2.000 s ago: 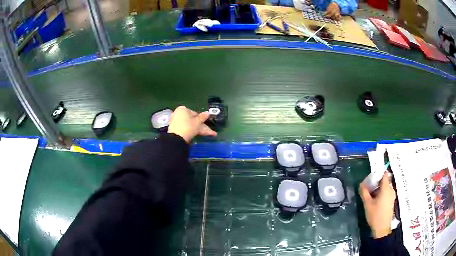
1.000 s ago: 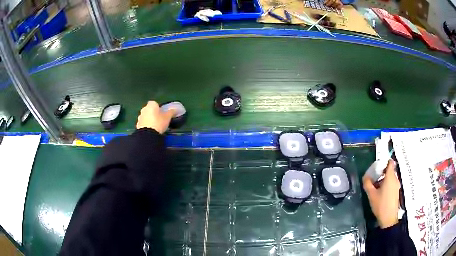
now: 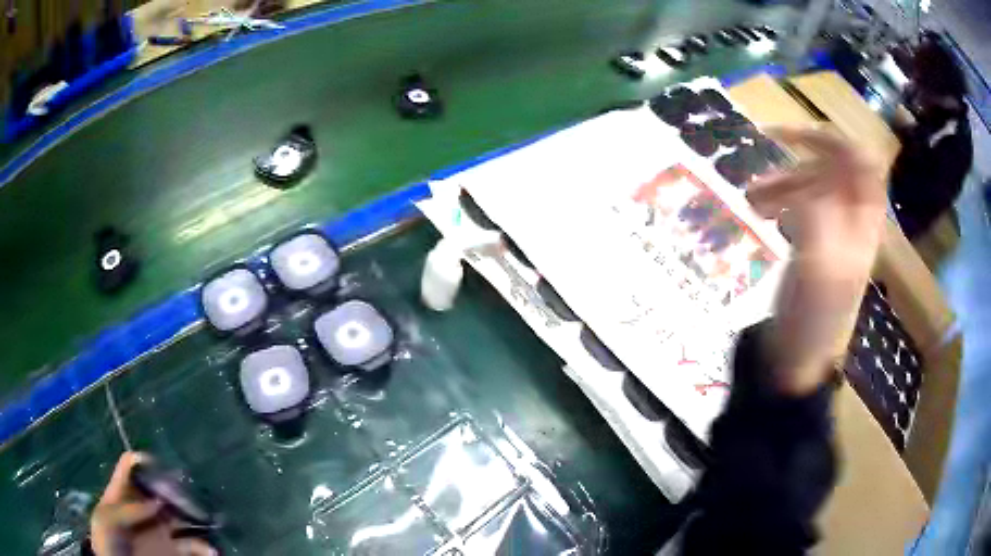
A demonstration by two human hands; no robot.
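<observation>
My left hand [image 3: 141, 516] is at the bottom left, gripping a dark housing [image 3: 168, 489] seen nearly edge-on; its face is hidden. My right hand [image 3: 826, 217] is raised over the right side of the newspaper stack [image 3: 587, 206], near black discs [image 3: 706, 125]. It is blurred, so I cannot tell if it holds anything. The white glue bottle [image 3: 441, 277] is out of my hand, beside the stack's left edge. Several grey-faced units [image 3: 353, 332] lie in the upper part of the clear blister tray [image 3: 435, 489].
The green conveyor belt [image 3: 348, 141] carries black housings, including one [image 3: 285, 160] near its middle. A blue bin [image 3: 76, 92] is at the upper left. Cartons with black parts [image 3: 880, 348] are at the right. A person in dark clothing [image 3: 932, 141] is at the upper right.
The view has swung right. My left hand has taken a unit off the belt and brought it over the bench. My right hand has released the glue bottle and moved over the newspaper.
</observation>
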